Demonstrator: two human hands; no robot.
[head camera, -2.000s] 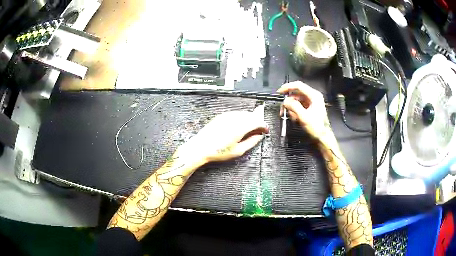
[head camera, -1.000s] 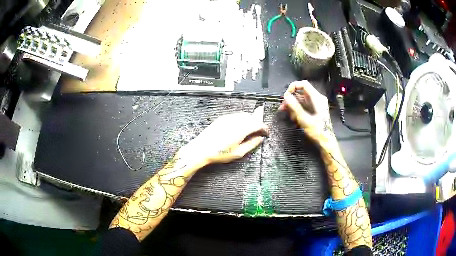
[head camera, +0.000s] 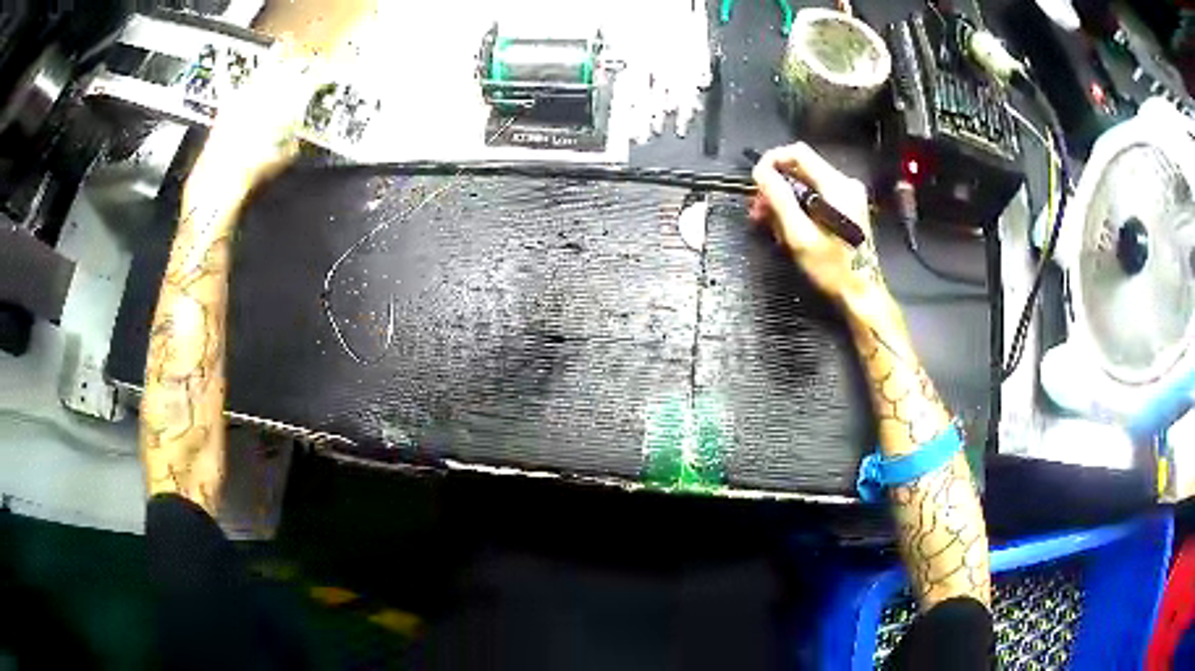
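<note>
My left hand (head camera: 256, 125) is at the upper left, blurred and overexposed, on a populated board strip (head camera: 343, 110) that shows on both sides of it. The strip lies over the metal arms of the machine part. My fingers are closed around the strip as far as the blur shows. My right hand (head camera: 809, 216) is at the upper right of the mat, holding a slim black pen-like tool (head camera: 828, 215). Its tip is hidden by my fingers.
A ribbed black mat (head camera: 550, 302) bears a thin curved wire (head camera: 330, 282). Behind are a green-edged wire reel (head camera: 540, 66), a round pot (head camera: 836, 55) and a black box with a red light (head camera: 957, 151). A white fan (head camera: 1138, 249) stands right; a blue tub (head camera: 852, 616) is low right.
My left hand has moved from the mat's middle to the board strip at the upper left. The black tool now shows upright in my right hand. The whole view has shifted.
</note>
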